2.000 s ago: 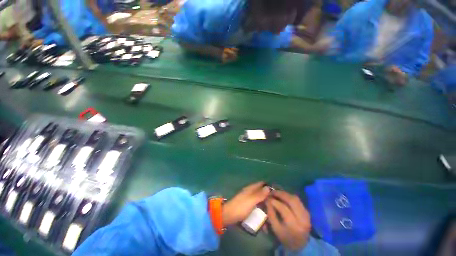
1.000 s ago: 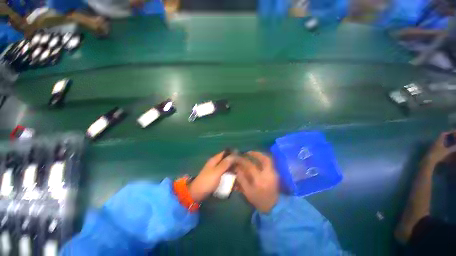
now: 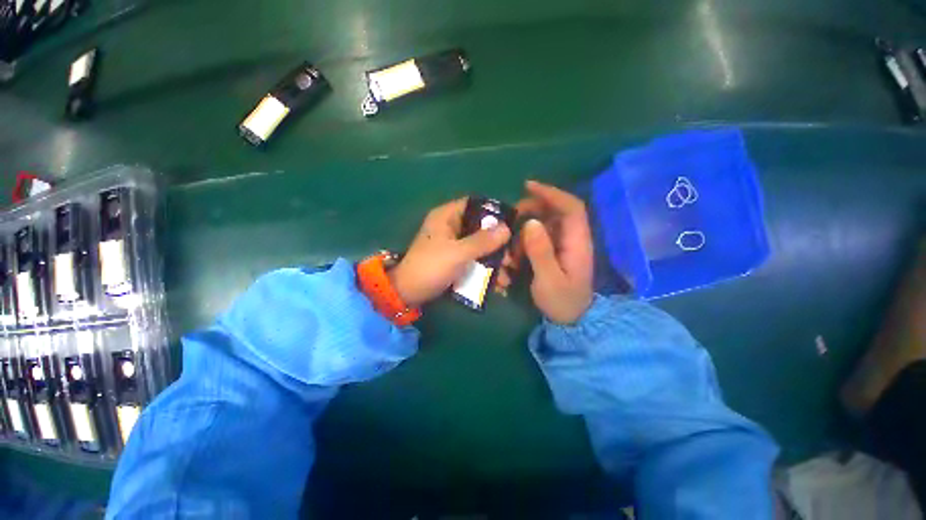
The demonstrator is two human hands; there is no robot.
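My left hand (image 3: pixel 437 258) holds a black phone (image 3: pixel 477 286) with its pale label side up; my thumb lies across it near a round light spot. My right hand (image 3: pixel 558 252) is just right of the phone, thumb and forefinger apart, with nothing visible in it. A blue bin (image 3: pixel 753 229) stands on the green bench right of my right hand. Thin white rings (image 3: pixel 690 241) lie in it, two of them overlapping.
A clear blister tray (image 3: pixel 152 305) with two rows of phones is at the left, near a red frame (image 3: pixel 22 189). Phones (image 3: pixel 284 105) lie along the far strip. A phone-like piece (image 3: pixel 899 79) is far right. A pale speck (image 3: pixel 821 345) and a person's blurred arm (image 3: pixel 894 335) are at right.
The view has tipped down towards my hands. My right hand has come off the phone, which stays in my left hand. One phone from the far row no longer shows.
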